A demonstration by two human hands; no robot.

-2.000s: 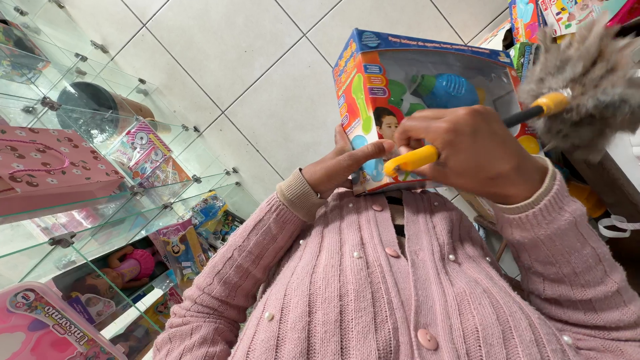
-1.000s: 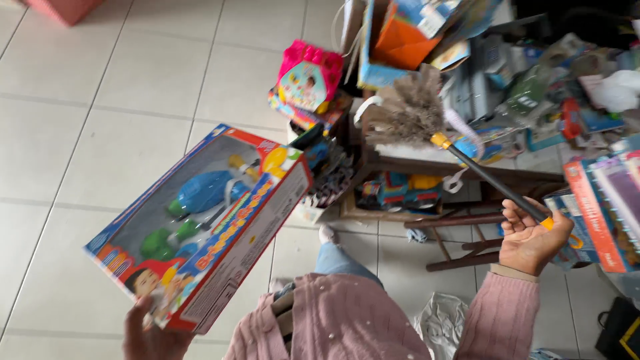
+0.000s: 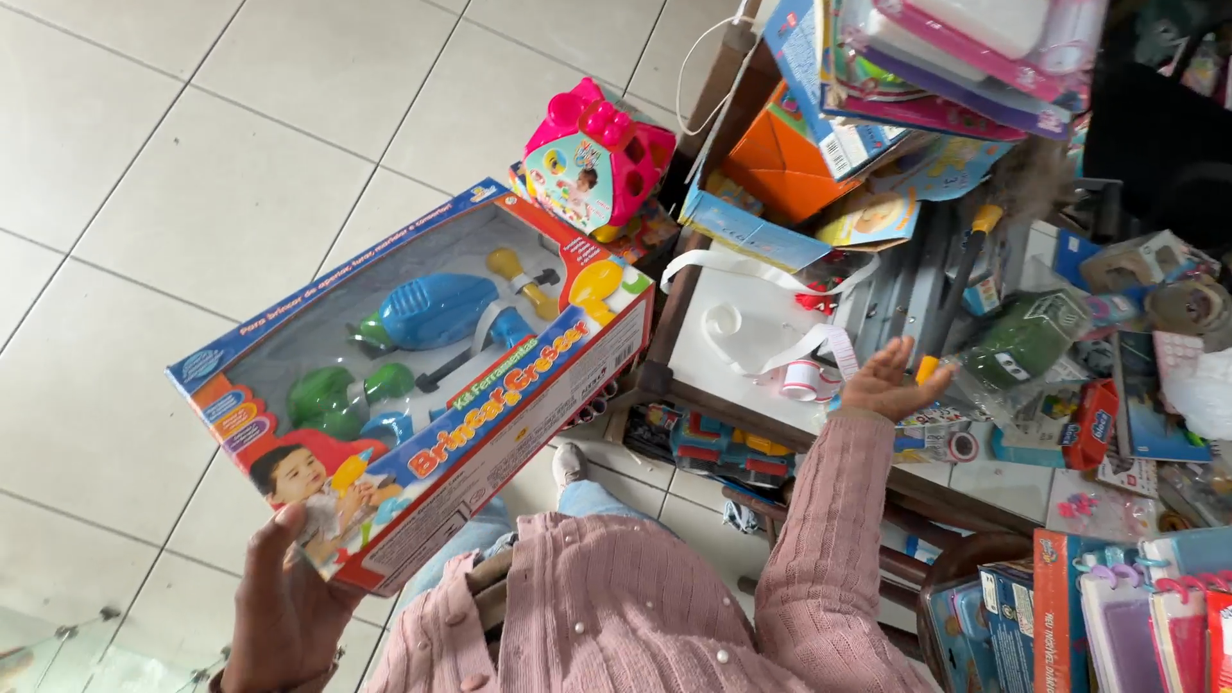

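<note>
My left hand (image 3: 289, 597) grips the lower left corner of a toy tool kit box (image 3: 520, 423), its thumb on the front. Blue, green and yellow plastic toy tools show through the box's window. Over the cluttered table my right hand (image 3: 893, 380) has its fingers spread, palm up. Beside its fingertips lies the yellow handle end of a feather duster (image 3: 953, 284), whose black rod runs up to blurred grey-brown feathers. Nothing is held in that hand.
A pink toy (image 3: 602, 159) stands beyond the box, beside the table (image 3: 717, 322). White ribbon, an open blue carton (image 3: 751, 231), a bagged green toy (image 3: 1025, 337) and stacked packages crowd the tabletop. Notebooks (image 3: 1116, 616) stand at lower right; a wooden chair (image 3: 895, 587) is below the table.
The duster was in my right hand; now it is let go on the table. Earlier both hands were at the box; my left hand alone holds it now. The view has swung from the glass shelves.
</note>
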